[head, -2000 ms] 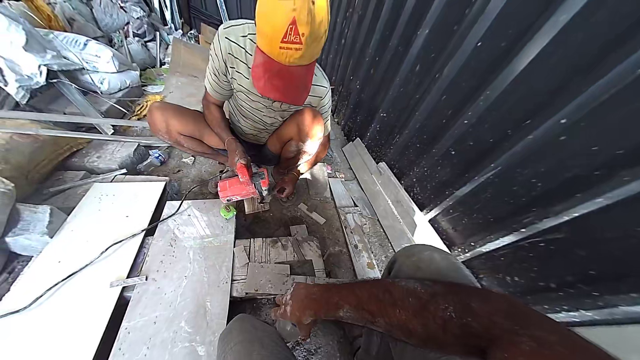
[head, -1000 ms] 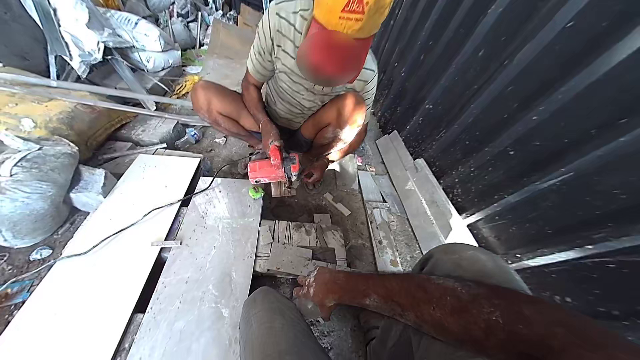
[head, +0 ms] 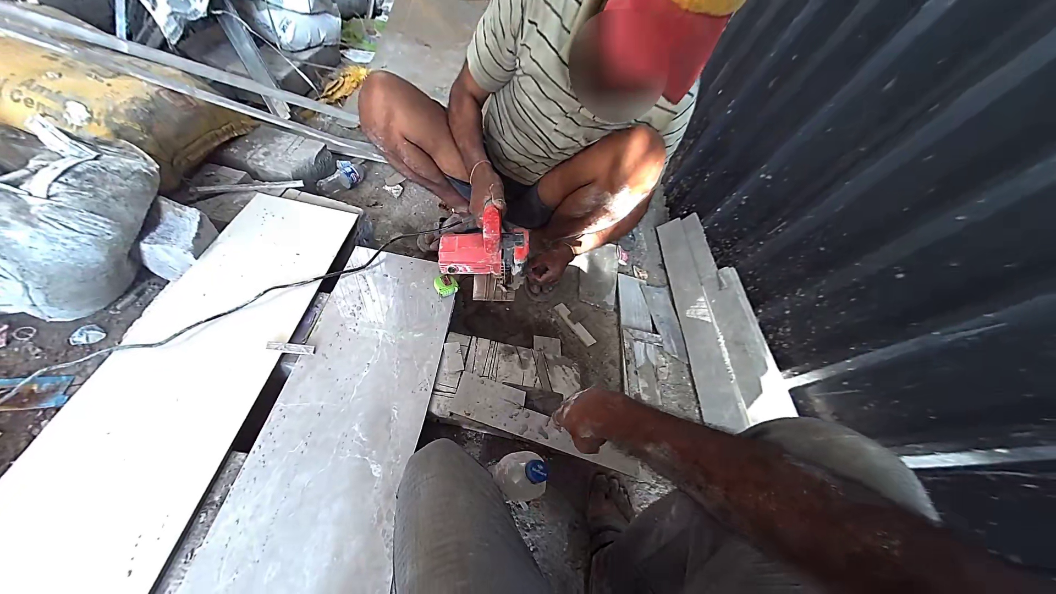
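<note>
My right hand (head: 584,419) reaches in from the lower right, fingers curled down at a long grey tile strip (head: 516,419); whether it grips the strip is hidden. My left hand is out of view. Cut tile pieces (head: 516,363) lie just beyond the strip. A clear plastic bottle with a blue cap (head: 520,477) is between my knees. Opposite me a squatting person holds a red handheld power cutter (head: 472,252) over a small tile piece (head: 492,289), the other hand close beside it. A green tape measure (head: 445,285) rests at the corner of a grey slab (head: 330,412).
A white slab (head: 173,371) lies left of the grey one, with a black power cord (head: 247,305) across both. Tile strips (head: 701,330) lie along the corrugated metal wall (head: 874,206). Filled sacks (head: 66,223) and metal bars (head: 190,78) are at the upper left.
The view has tilted down and shifted left. The bottle between my knees is now plainly in view. The person opposite still holds the red cutter in about the same place.
</note>
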